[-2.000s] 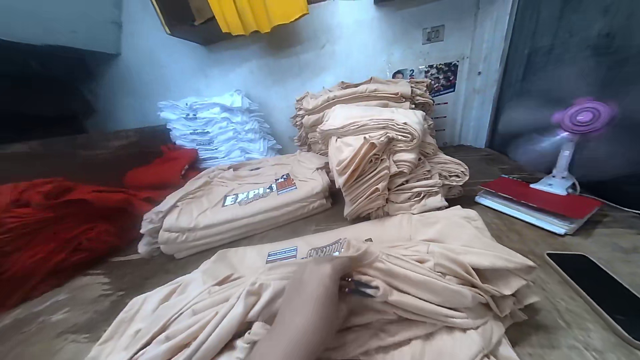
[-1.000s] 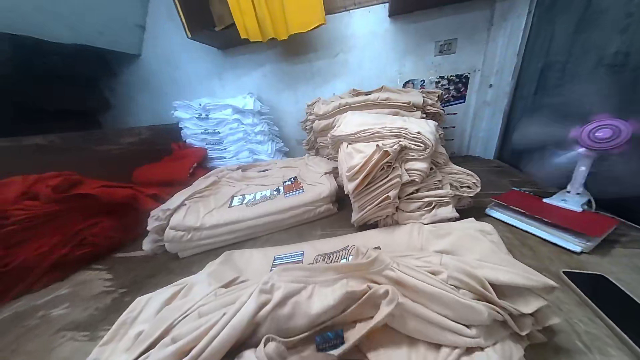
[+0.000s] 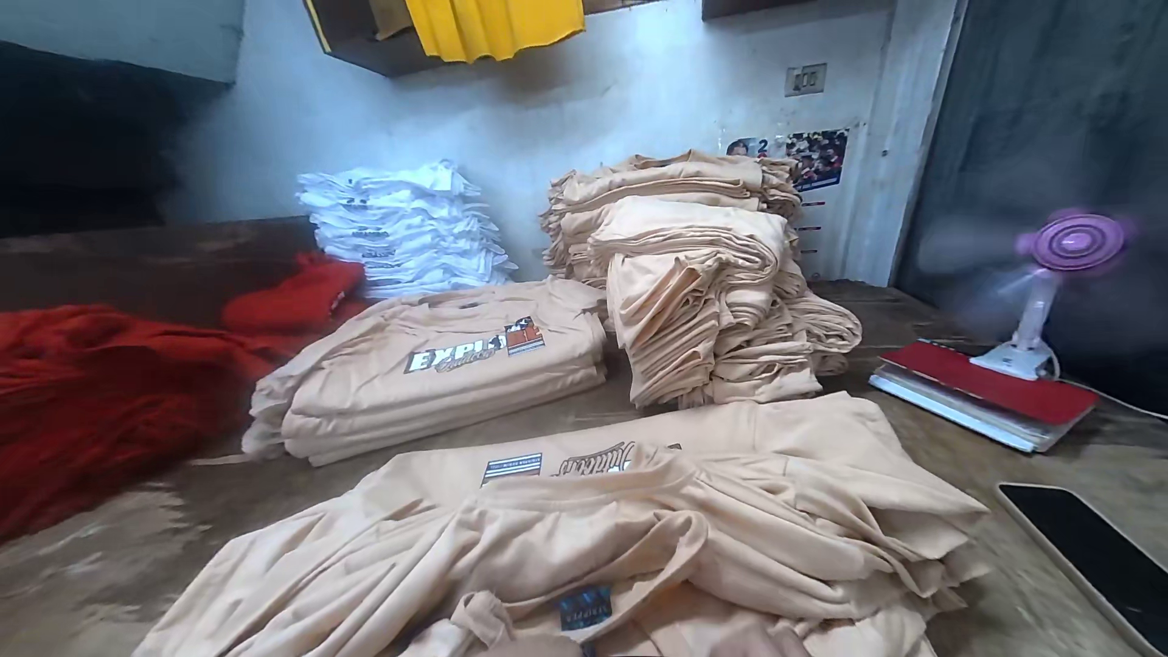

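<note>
Loose beige T-shirts (image 3: pixel 785 538) lie in a rumpled heap at the near side of the table, with a collar and a dark neck label (image 3: pixel 585 609) towards me. At the bottom edge, a sliver of my left hand (image 3: pixel 534 647) shows against the cloth, left of the label. My right hand (image 3: pixel 759 642) is also mostly cut off by the frame, touching the fabric further right. How the fingers of either hand are set is hidden. Behind the heap sits a flat stack of printed beige shirts (image 3: pixel 447 392).
Folded beige shirts (image 3: pixel 675 274) are piled high at the back, beside a stack of white shirts (image 3: pixel 401 228). Red cloth (image 3: pixel 100 392) lies left. At right are a phone (image 3: pixel 1095 566) and a small purple fan (image 3: pixel 1077 243) on a red-covered book or folder (image 3: pixel 985 374).
Two seconds ago a hand and forearm reached over the middle of the heap; that hand has left there. The top shirt's collar has since been laid out towards me, its label showing.
</note>
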